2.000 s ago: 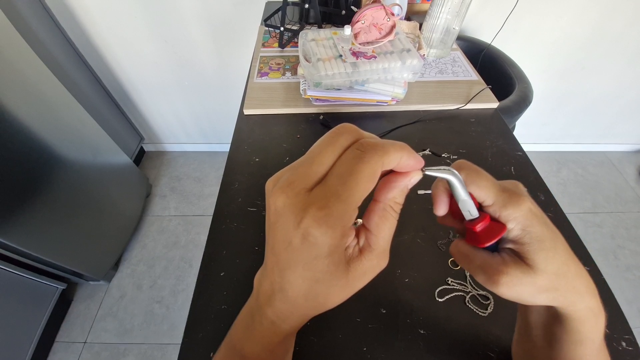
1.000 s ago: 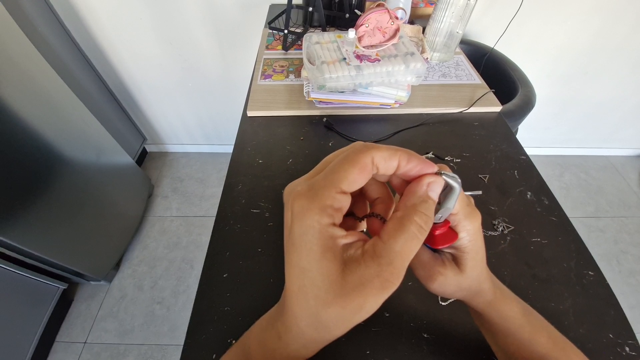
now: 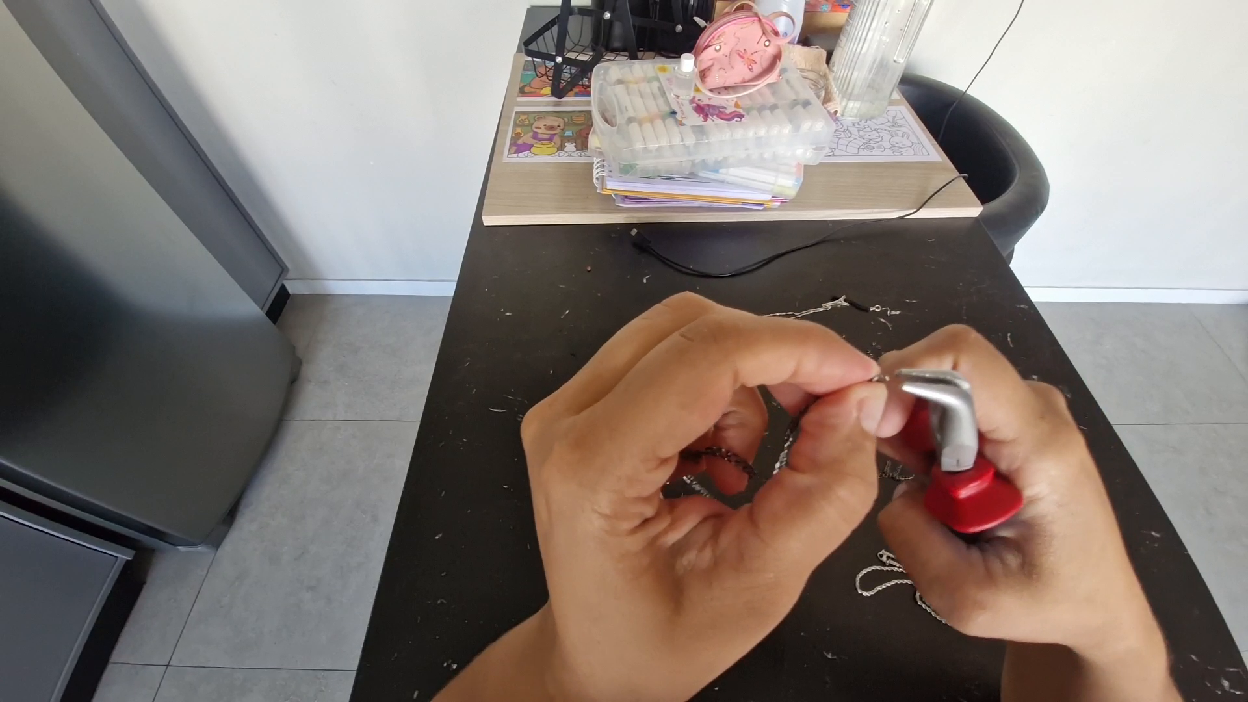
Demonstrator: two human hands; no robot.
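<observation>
Between thumb and forefinger, my left hand [image 3: 692, 468] pinches the end of a thin chain; a dark beaded part of it [image 3: 721, 456] runs inside the curled fingers. My right hand [image 3: 1014, 487] is closed around bent-nose pliers [image 3: 951, 419] with red handles. The pliers' silver tips point left, just right of the pinched end, and do not plainly touch it. Below my right hand a silver chain [image 3: 885, 583] lies on the black table, and another thin chain [image 3: 824, 307] lies beyond the fingers.
On the black table [image 3: 546, 283] are scattered small bits and a black cable [image 3: 721, 273]. At its far end, a wooden board [image 3: 546, 200] carries notebooks [image 3: 692, 195], a clear case of markers [image 3: 712, 132], a pink pouch [image 3: 739, 49] and a ribbed glass vessel [image 3: 877, 58]. A black chair [image 3: 1004, 166] stands behind at right.
One second ago my hands were overlapped at the pliers' head; now they are apart, with the right hand further right and the pliers' tips in plain sight.
</observation>
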